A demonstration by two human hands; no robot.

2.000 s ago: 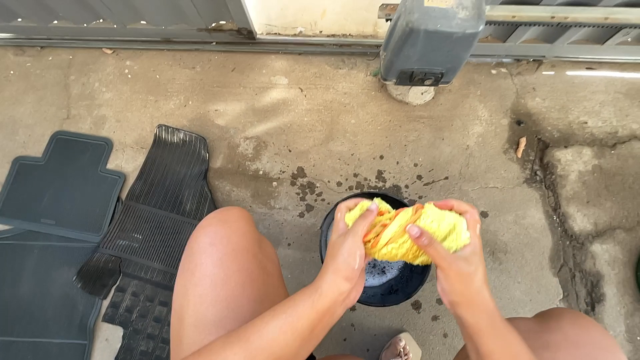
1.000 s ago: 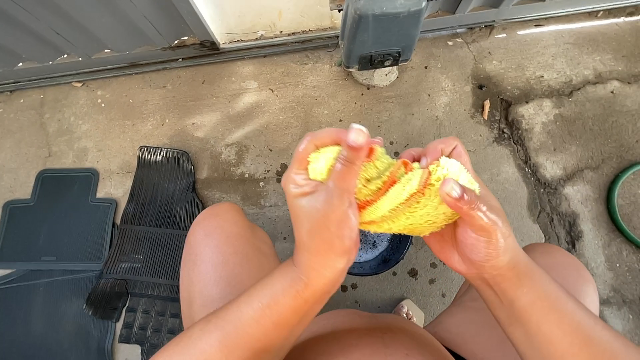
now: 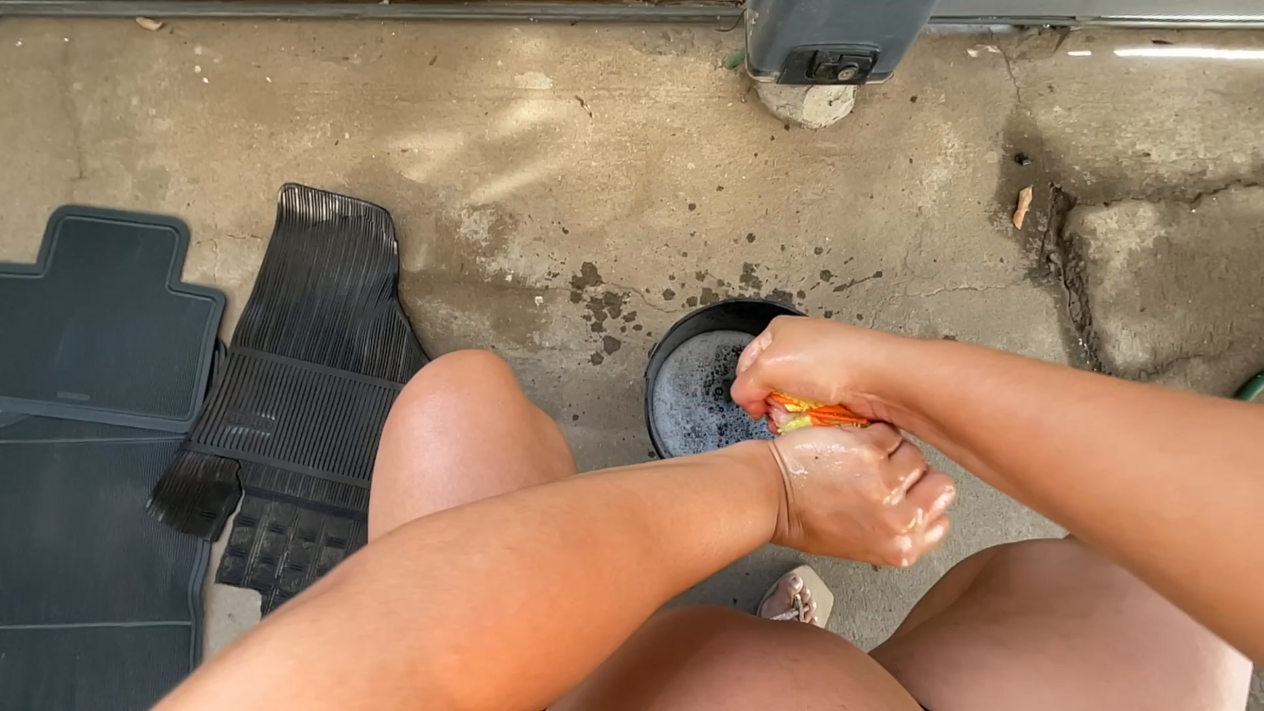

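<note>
A yellow cloth with orange edging is squeezed between my two fists, with only a short twisted part of it showing. My left hand, wet and with suds on its fingers, grips the cloth on the side nearer my body. On the far side, my right hand is closed around the cloth's other end. Both hands are over the right side of a black bucket. Foamy water shows inside it, left of the hands. The hands and forearms hide the bucket's right and near parts.
To the left, a ribbed black rubber car mat lies beside flat dark grey mats. A grey motor housing stands at the top on a round concrete base. Cracked, raised concrete lies right, and a sandalled foot is below the bucket.
The cloth, spread wide between my hands earlier, is now bunched and twisted tight. My left hand has crossed to the right and nearer my body, below my right hand, so the forearms converge over the bucket.
</note>
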